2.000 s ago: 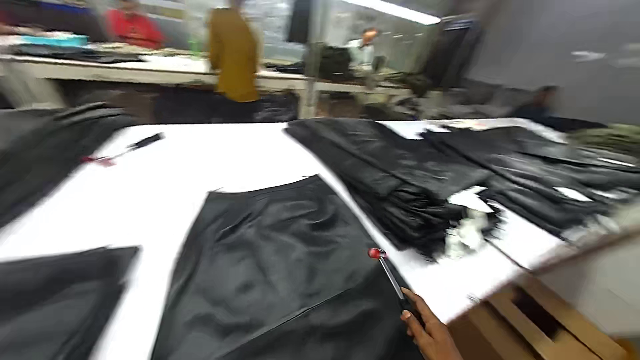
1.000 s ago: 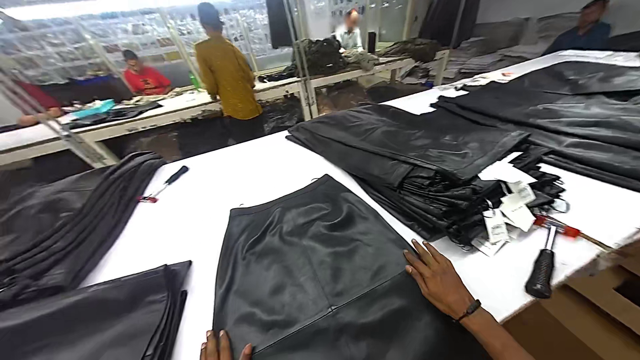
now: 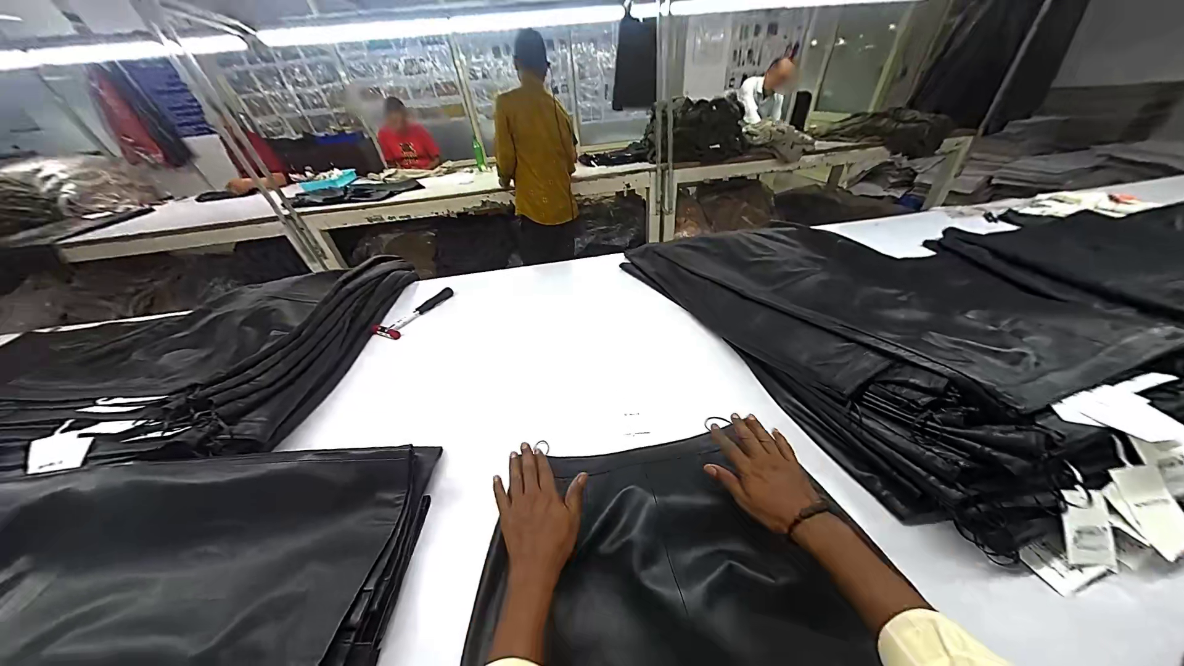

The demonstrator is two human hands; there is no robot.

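Observation:
A black leather skirt (image 3: pixel 671 564) lies on the white table with its waistband edge facing away from me; a small loop shows near each end of that edge. My left hand (image 3: pixel 539 509) rests flat on the skirt's upper left corner, fingers apart. Flat near the upper right corner lies my right hand (image 3: pixel 760 474), a dark band around its wrist. Neither hand grips anything. Beyond the skirt, at the left, a small hammer (image 3: pixel 414 313) with a black handle and red head lies on the table. The skirt's lower part runs out of view.
Stacked black leather garments (image 3: pixel 888 314) with white tags (image 3: pixel 1090 532) lie at the right. More black garments (image 3: pixel 240 370) are piled at the left, with another stack (image 3: pixel 194 555) nearer me. Across the room, several people are at or beside a long white workbench (image 3: pixel 444 196).
My right hand, which held a red-headed hammer two seconds ago, is now empty on the skirt. Both hands have moved up to the waistband since one second ago. The view has shifted.

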